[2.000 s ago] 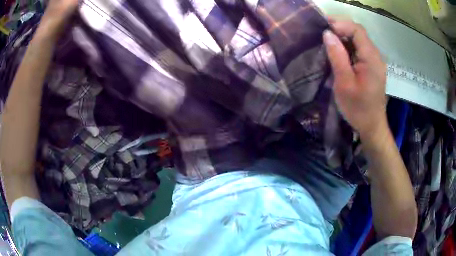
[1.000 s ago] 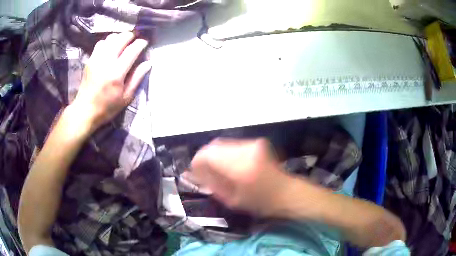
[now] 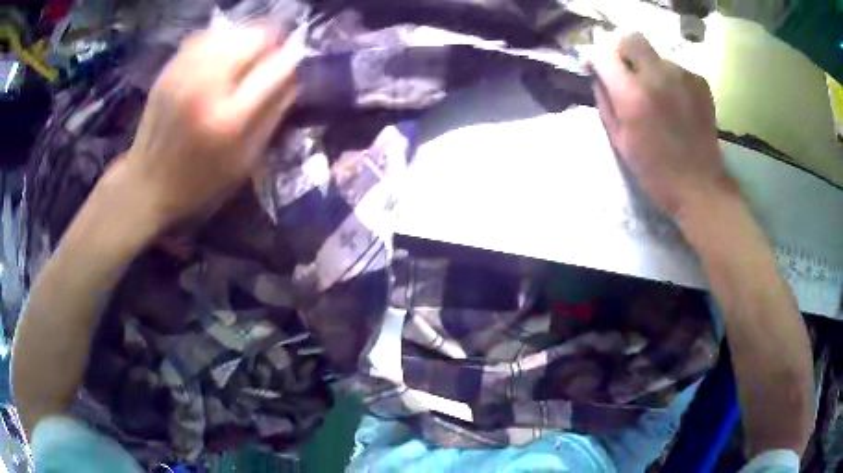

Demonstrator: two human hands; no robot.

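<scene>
Dark purple and white plaid fabric (image 3: 397, 76) stretches as a band between my two hands, over the white machine table (image 3: 527, 185). My left hand (image 3: 217, 115) is blurred and closed on the band's left end. My right hand (image 3: 652, 115) pinches the band's right end near the machine's base. More of the plaid hangs down from the left hand over the table's left part and onto my lap. The fingertips of the left hand are partly lost in blur.
The pale machine part (image 3: 772, 88) stands at upper right. Ruler marks (image 3: 809, 263) run along the table at the right. A bunched plaid pile (image 3: 222, 360) lies at lower left. A blue bin edge (image 3: 707, 425) shows at lower right.
My right hand has moved from over the lap up to the fabric above the table. The plaid is now stretched between both hands, and the view has shifted left.
</scene>
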